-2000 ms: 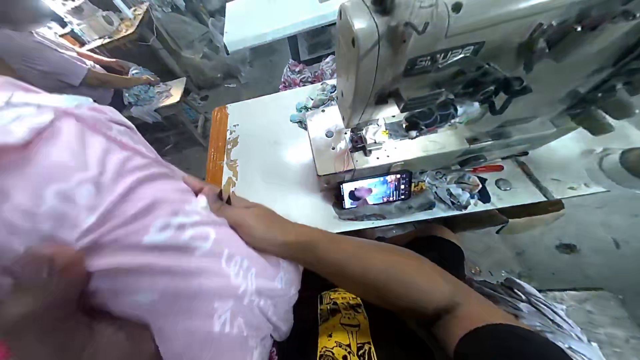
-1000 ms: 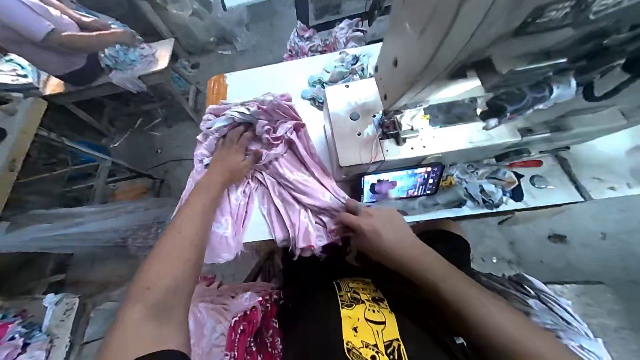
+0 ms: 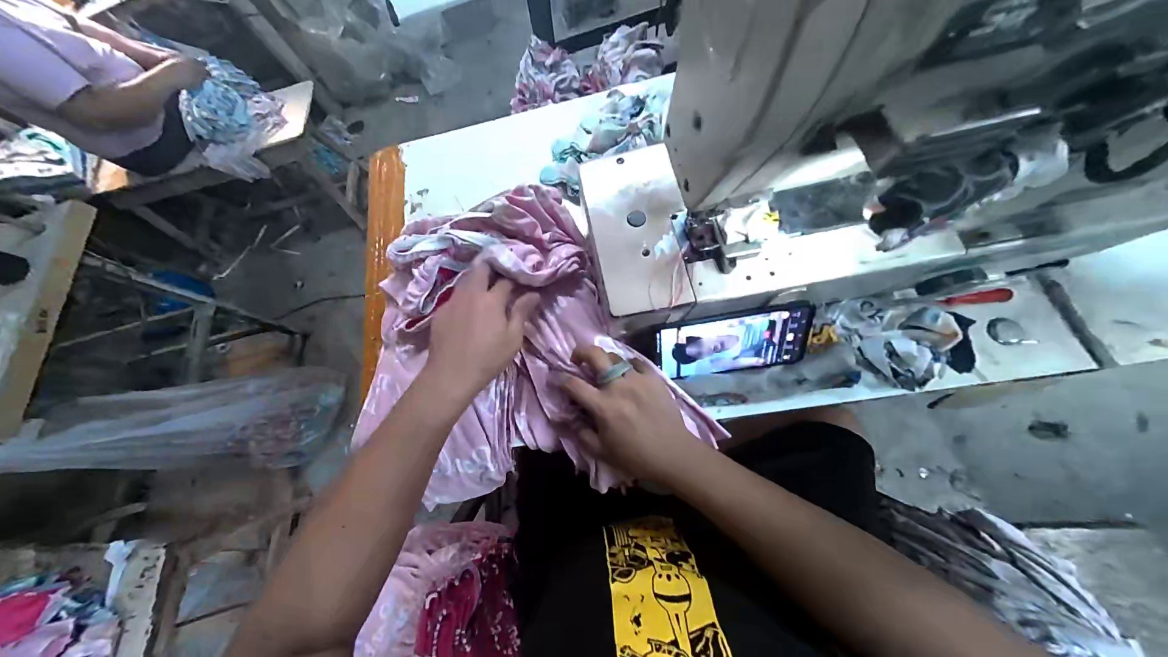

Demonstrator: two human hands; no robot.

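Observation:
A gathered bundle of pink printed fabric [image 3: 557, 319] lies on the white sewing table [image 3: 474, 137] and hangs over its near edge. On the upper part of the bundle rests my left hand [image 3: 479, 319], its fingertips partly hidden in the folds. My right hand [image 3: 630, 401], with a ring on one finger, lies on the lower right folds, fingers bent; whether either hand grips the cloth is unclear. Just right of the bundle stands an industrial sewing machine [image 3: 630, 228] with its needle area [image 3: 707, 242]. A lit smartphone [image 3: 735, 342] lies along the machine's near side.
Fabric scraps [image 3: 607, 132] lie behind the machine bed, others [image 3: 899, 338] beside the phone, near a red-handled tool [image 3: 976, 297]. More pink and red cloth [image 3: 465, 593] hangs below the table. A co-worker [image 3: 100, 82] handles blue cloth [image 3: 228, 105] at upper left.
The pink fabric, held up at the left two seconds ago, now lies on the table. Since one second ago my right hand has moved left across the folds, closer to my left hand.

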